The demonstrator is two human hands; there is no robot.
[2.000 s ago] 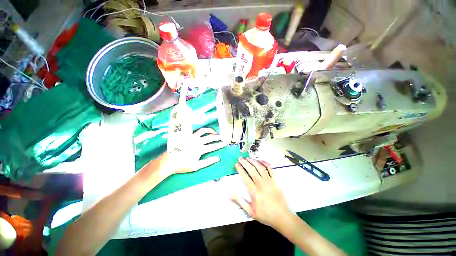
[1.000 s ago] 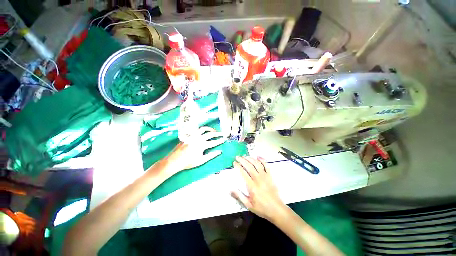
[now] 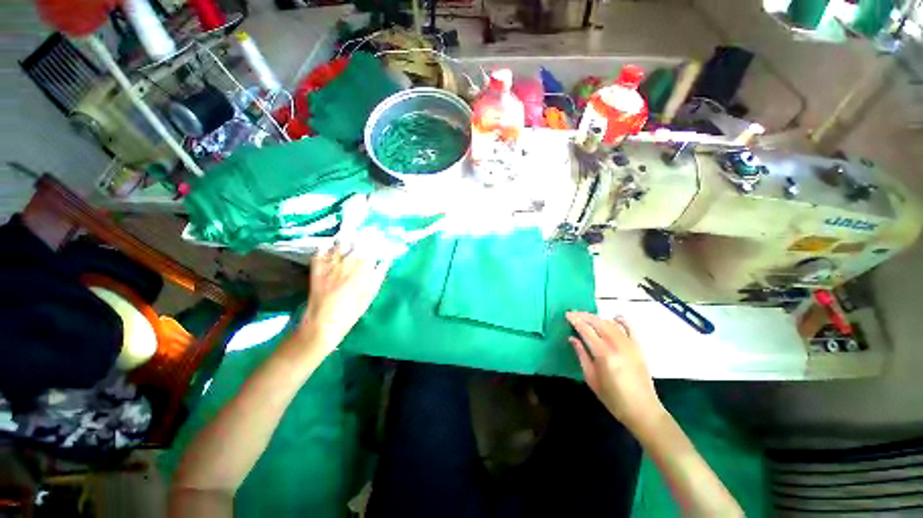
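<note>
A green fabric panel (image 3: 415, 319) lies spread on the white table left of the needle area, its front edge at the table edge. A squarish green piece (image 3: 496, 283) lies flat on it, close to the presser foot (image 3: 567, 233). My left hand (image 3: 339, 283) is at the panel's left part; glare washes out its fingertips, so its grip is unclear. My right hand (image 3: 612, 364) rests with its fingertips at the panel's right edge, palm down, holding nothing. The cream sewing machine (image 3: 729, 202) stands at the right. Dark thread snips (image 3: 678, 306) lie under its arm.
A metal bowl (image 3: 371, 137) holds green scraps. A green bundle (image 3: 268, 192) lies left of it. Two red-capped bottles (image 3: 498, 126) (image 3: 612, 109) stand behind the needle area. A parts tray (image 3: 835, 329) is at the right end. A wooden chair (image 3: 111, 243) with clothing stands left.
The view has turned left. The cloth is now spread wide, with the squarish piece showing on it. My left hand has moved left, away from the needle; my right hand is at the cloth's right edge.
</note>
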